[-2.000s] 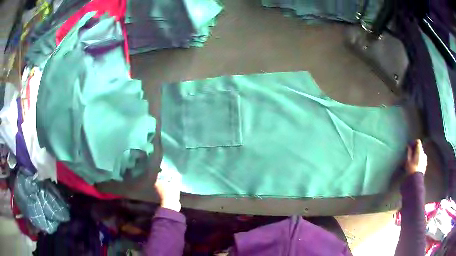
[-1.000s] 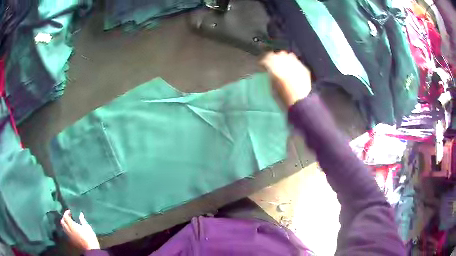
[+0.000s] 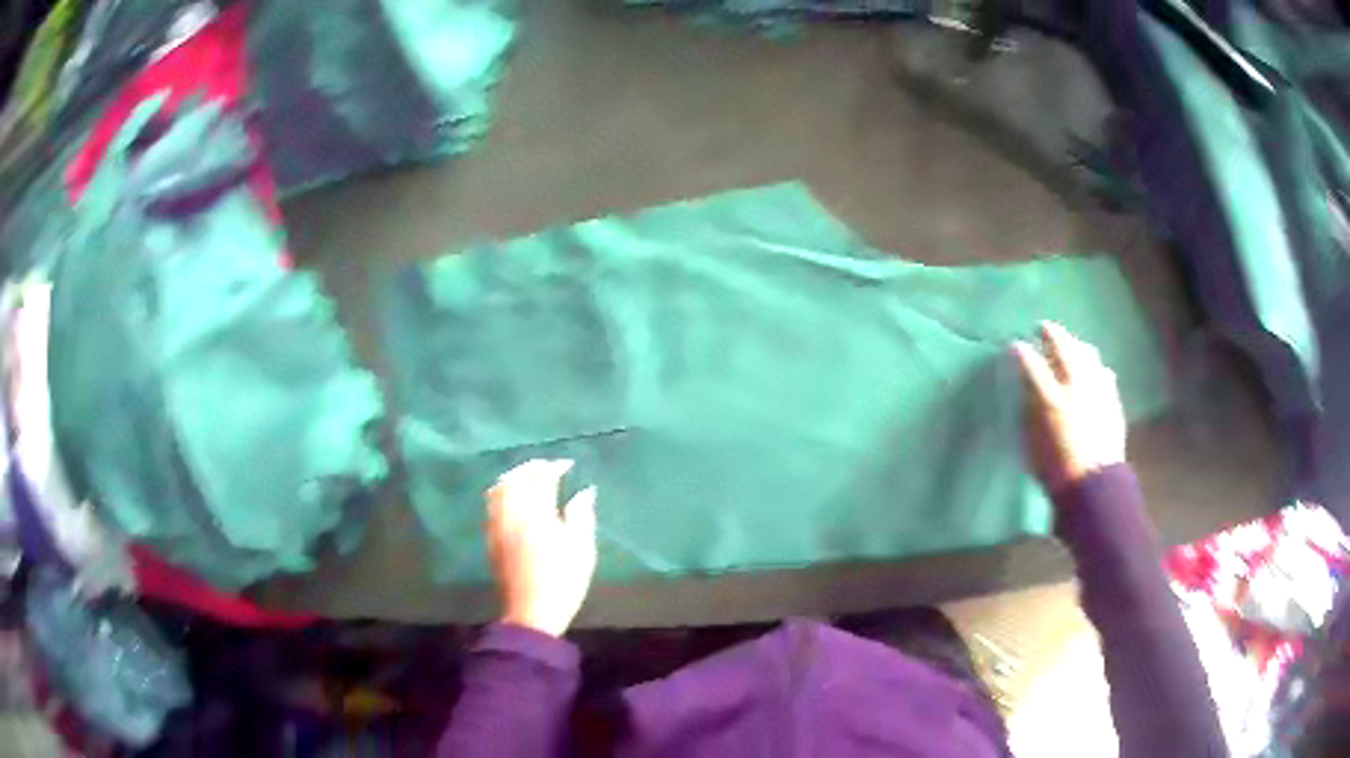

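A large green garment panel (image 3: 770, 430) lies on the table in front of me, its wide end at the left and its curved notch on the far edge toward the right. A square patch pocket (image 3: 518, 356) shows near the wide end. My left hand (image 3: 542, 545) is over the near edge, just below the pocket, thumb and fingers apart. My right hand (image 3: 1072, 403) rests on the narrow right part, fingers slightly bent. The picture is blurred, and I cannot tell if either hand pinches the cloth.
The brown table (image 3: 711, 89) has a worn rim. A loose green panel pile (image 3: 222, 370) lies at left over red cloth (image 3: 200, 585). More green pieces (image 3: 356, 89) lie at the far left. Long green pieces (image 3: 1236, 193) hang at right. Pink and white scraps (image 3: 1273, 578) lie at lower right.
My right hand has come back from the panel's far right corner to its nearer surface. My left hand has moved inward from the left corner. The view has turned back left.
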